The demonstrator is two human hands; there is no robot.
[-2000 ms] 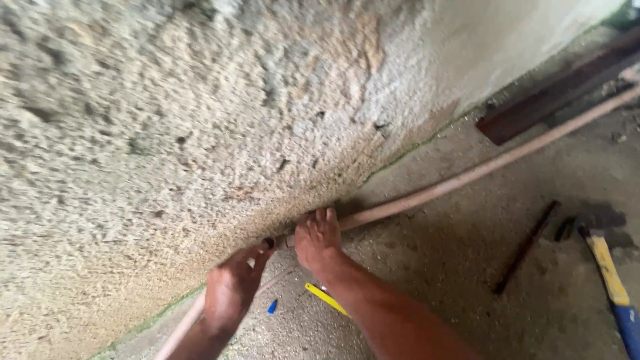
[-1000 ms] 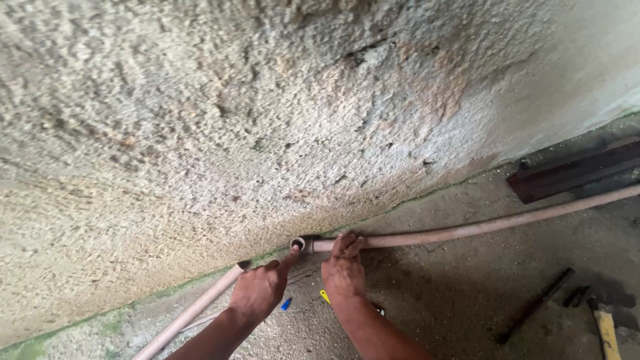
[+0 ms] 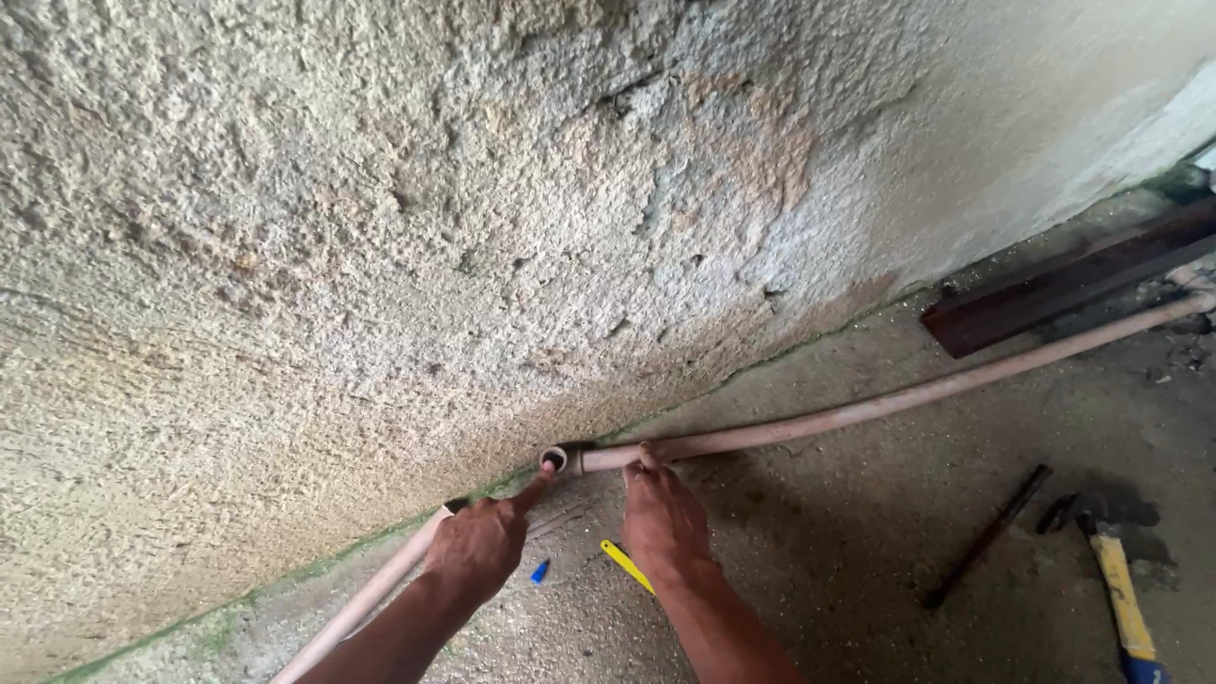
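Note:
A long pinkish-brown plastic pipe (image 3: 883,404) runs along the foot of the wall, with an elbow fitting (image 3: 555,460) on its left end, its round mouth facing up. The index fingertip of my left hand (image 3: 480,546) is at that mouth. My right hand (image 3: 665,508) grips the pipe just right of the fitting. A second length of pipe (image 3: 380,589), its cut end beside my left hand, lies at lower left, apart from the fitting. Between my hands lie a small blue piece (image 3: 540,572) and a yellow hacksaw blade (image 3: 627,567), partly behind my right wrist.
A rough plastered wall (image 3: 570,237) rises behind the pipes. On the concrete floor at right lie a dark rod (image 3: 988,537) and a hammer with a yellow and blue handle (image 3: 1123,598). A dark reddish-brown channel-like piece (image 3: 1064,280) lies at the wall's foot.
Two seconds ago my left fingers were by the pipe joint; now the index finger points into the fitting's mouth. My right hand stays at the pipe. The view has shifted.

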